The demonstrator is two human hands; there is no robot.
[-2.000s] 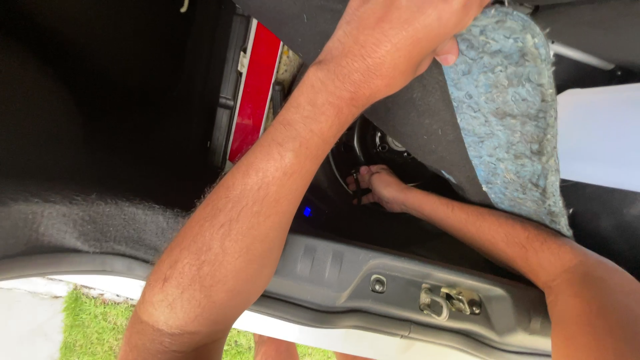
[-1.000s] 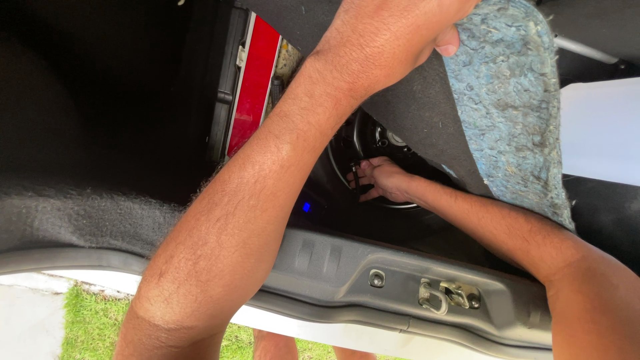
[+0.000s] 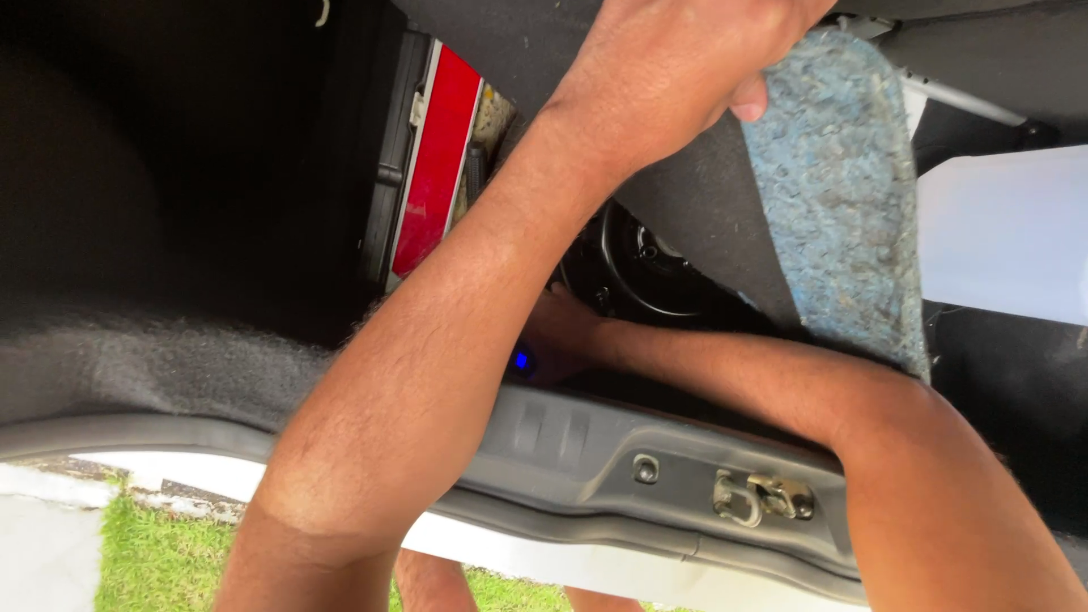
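My left hand (image 3: 697,76), at the top of the view, grips the raised boot floor mat, dark carpet on one face (image 3: 714,212) and blue felt (image 3: 850,187) on the other. Below the mat, a black wheel (image 3: 625,263) shows in the floor well of the car boot. My right hand (image 3: 565,327) reaches low into the dark well, beside the wheel's lower left edge. Its fingers are in shadow and partly hidden behind my left forearm, so what they touch cannot be told. A small blue light (image 3: 521,360) glows beside this hand.
A red reflective panel in a black frame (image 3: 438,161) lies left of my left forearm. The grey boot sill (image 3: 552,442) with a metal latch striker (image 3: 752,497) runs below my arms. A white panel (image 3: 1003,229) is at the right. Legs (image 3: 433,582) and grass (image 3: 161,552) show beyond the sill.
My right hand has moved down and left, from in front of the wheel into shadow behind my left forearm. My left hand still holds the mat up.
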